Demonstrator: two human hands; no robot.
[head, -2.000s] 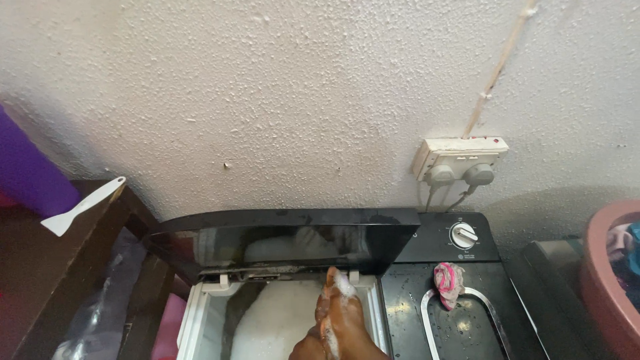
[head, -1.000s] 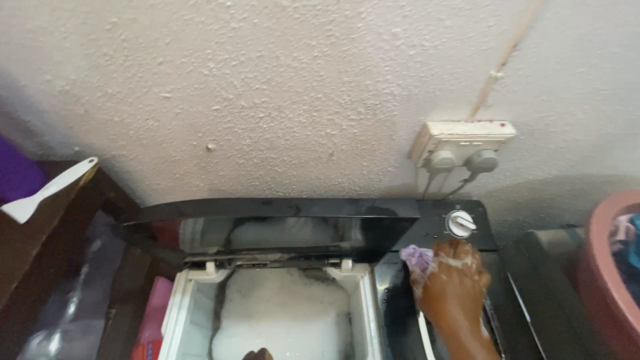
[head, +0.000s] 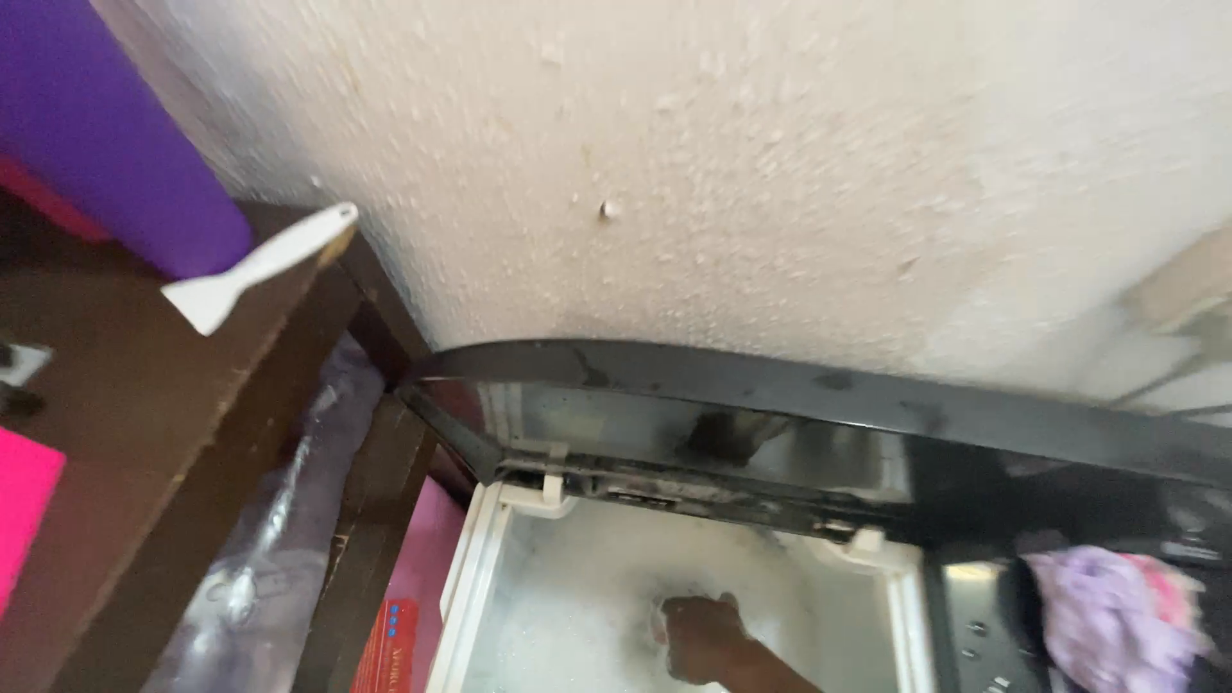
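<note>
My right hand (head: pixel 701 630) reaches into the open wash tub of a black-and-white washing machine, at the surface of the cloudy, sudsy water (head: pixel 568 597). Its forearm comes in from the lower right. The fingertips are blurred and partly hidden by the suds, so whether they hold anything does not show. The raised black lid (head: pixel 674 385) leans back near the wall and carries a dark reflection. On the machine's top, right of the tub, lies a crumpled lilac cloth (head: pixel 1097 616) against a pink-and-white one (head: pixel 1169 592). My left hand is out of view.
To the left stands a dark brown wooden shelf (head: pixel 231 404) with a white plastic scraper (head: pixel 260 265) and a purple container (head: pixel 125 135) on it. Clear plastic (head: pixel 260 577) and a red package (head: pixel 385 645) are beside the tub. A blurred wall socket (head: pixel 1189 279) is at the right.
My right hand has left the lilac cloth on the machine's top and is now in the tub. My left hand has gone out of the frame. The view has swung left and closer.
</note>
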